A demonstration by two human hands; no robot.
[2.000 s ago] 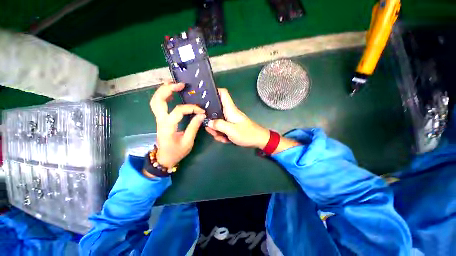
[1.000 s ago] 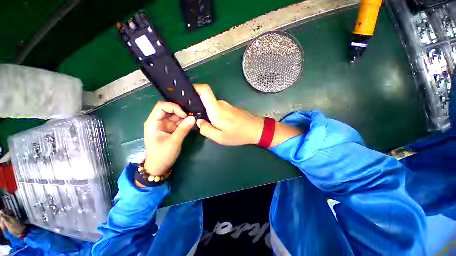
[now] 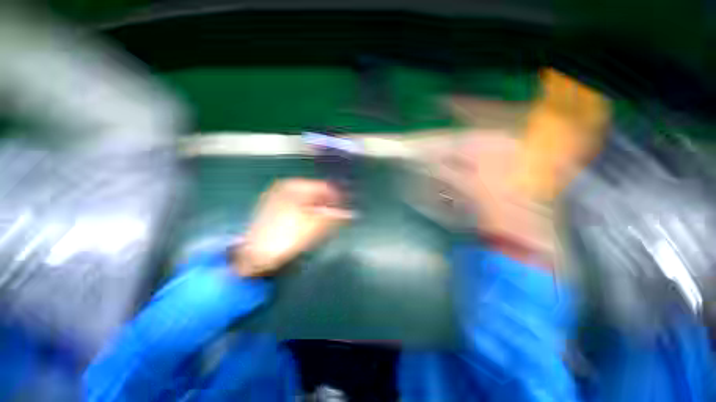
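Note:
The view is heavily blurred. My left hand point(image 3: 290, 224) is closed around the lower end of a dark phone housing point(image 3: 337, 166), which stands out beyond the fingers toward the pale rail. My right hand point(image 3: 498, 188) is at the orange electric screwdriver point(image 3: 567, 129), overlapping its left side. Blur hides whether the fingers are closed on it. The round screw dish cannot be made out; the right hand covers that area.
Clear blister trays stand at the left point(image 3: 94, 228) and right point(image 3: 644, 228) of the dark-green bench point(image 3: 369, 290). A whitish cylinder point(image 3: 102, 86) lies at upper left. A pale rail point(image 3: 243, 144) and the green belt point(image 3: 259, 94) are beyond, with a dark shape point(image 3: 377, 86) on the belt.
My right hand has left the phone housing and moved right to the screwdriver. My left hand keeps the housing, now more upright in view. The camera view has shifted and blurred.

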